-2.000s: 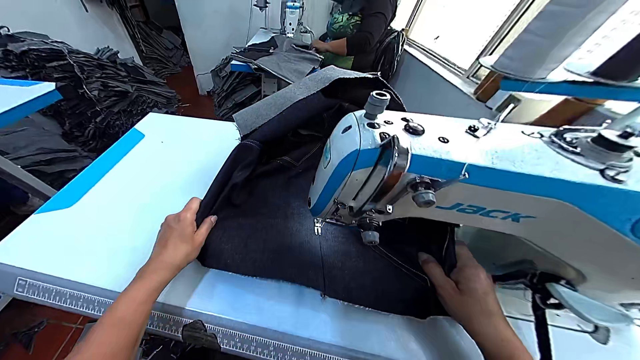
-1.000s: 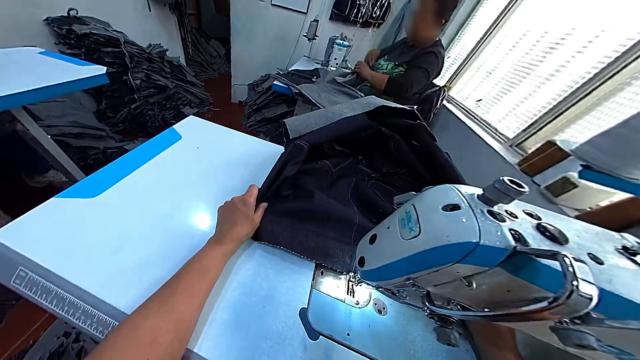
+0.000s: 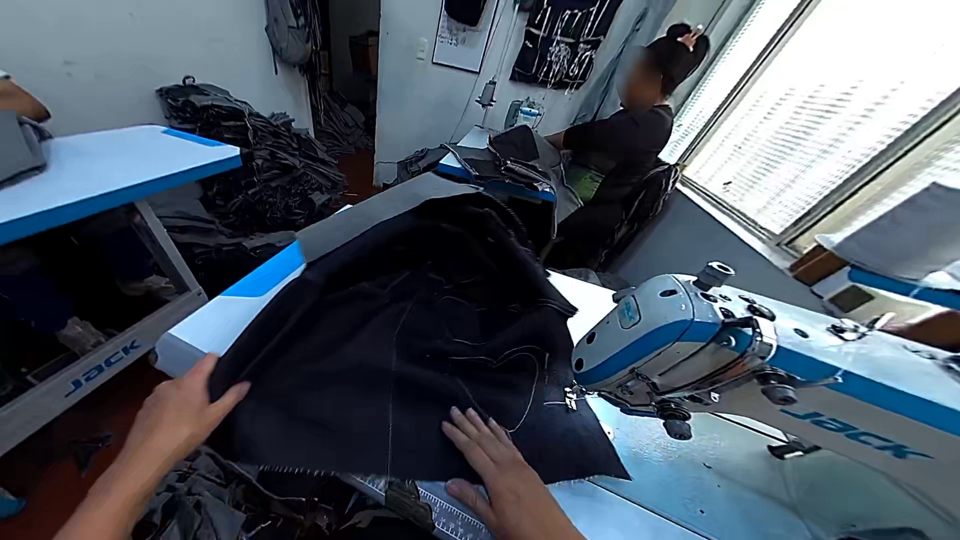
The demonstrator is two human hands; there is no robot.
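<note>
A dark denim garment piece (image 3: 330, 397) with light stitching lies spread over the white sewing table, its frayed lower edge hanging past the table's front. My left hand (image 3: 184, 409) grips its left edge between thumb and fingers. Flat on the lower part of the cloth rests my right hand (image 3: 495, 465), fingers extended, pinching nothing. Right of that hand, the presser foot (image 3: 571, 397) of a white and blue Jack sewing machine (image 3: 750, 352) stands at the cloth's right side. Whether the foot is down on the cloth, I cannot tell.
Another blue-edged table (image 3: 112, 169) stands at the left, near piled dark garments (image 3: 262, 150). A seated co-worker (image 3: 626, 142) is at a further machine by the window. Below my table's ruler edge (image 3: 450, 517) lie more dark cloths (image 3: 202, 495).
The denim has shifted left and toward me and now spreads over the table's left part. My right hand, hidden one second ago, now lies on it. The view has swung rightward and up.
</note>
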